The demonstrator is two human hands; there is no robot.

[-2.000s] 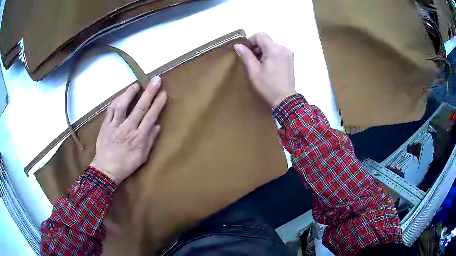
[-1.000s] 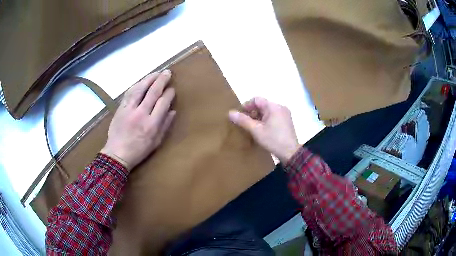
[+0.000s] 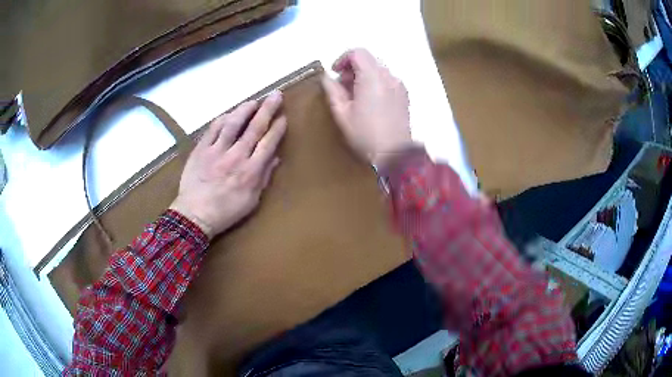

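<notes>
A brown outer panel lies in front of me, its top edge slanting up to the right. A brown top facing with a pale line shows along and behind that edge. The arched handle stands out beyond the edge at the left. My left hand lies flat on the panel, fingertips at the top edge right of the handle, holding nothing. My right hand is at the panel's upper right corner, thumb and fingers bent with a gap; whether it touches the corner is unclear.
A stack of assembled panels lies beyond the work at upper left. A stack of outer panels lies at right, with bunched handles at its far edge. A ribbed-rimmed shelf with items inside stands at lower right. White table covering lies between the stacks.
My right hand first moved down the panel's right side, then back up to the upper right corner. My left hand slid right along the top edge, away from the handle. The view shifted.
</notes>
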